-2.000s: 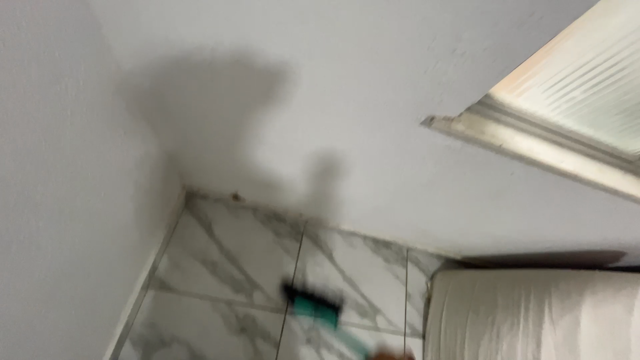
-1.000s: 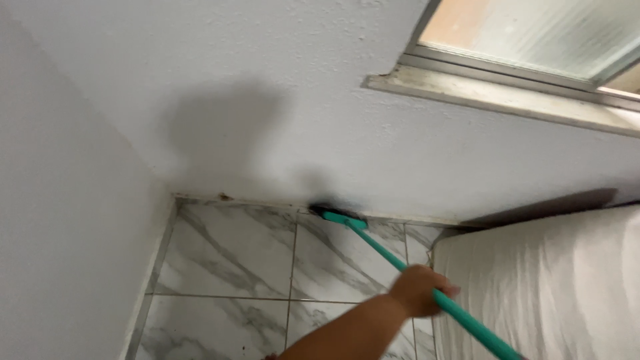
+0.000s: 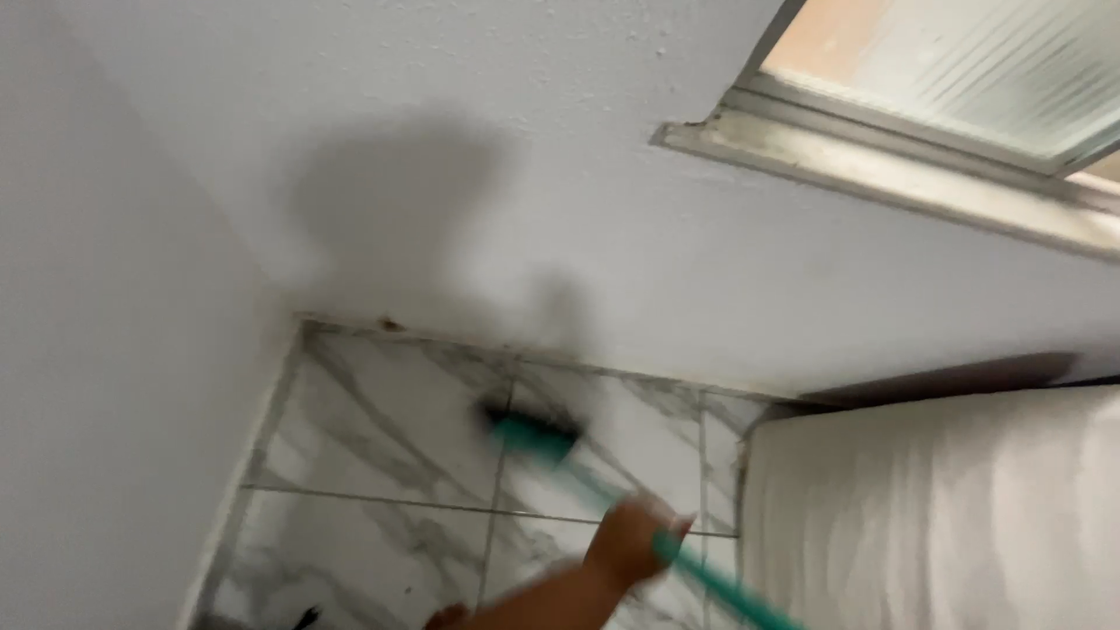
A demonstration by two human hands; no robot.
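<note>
My left hand (image 3: 637, 541), its forearm entering from the bottom, is closed around the green handle (image 3: 735, 599) of a broom. The handle slants from the lower right up to the broom's green head (image 3: 534, 437) with dark bristles. The head is motion-blurred over the marbled floor tiles (image 3: 385, 420), a little out from the base of the wall. My right hand is not in view, and the handle's far end is cut off by the frame.
White walls (image 3: 569, 219) meet in a corner at the left. A window sill (image 3: 857, 166) juts out at the upper right. A pale fabric-covered mattress or cushion (image 3: 927, 516) stands at the right. A small brown spot (image 3: 391, 325) marks the wall's base. A dark object (image 3: 306, 618) shows at the bottom left.
One second ago the broom head was against the wall's base; now it is back from it over the tiles. My left hand stays closed around the handle.
</note>
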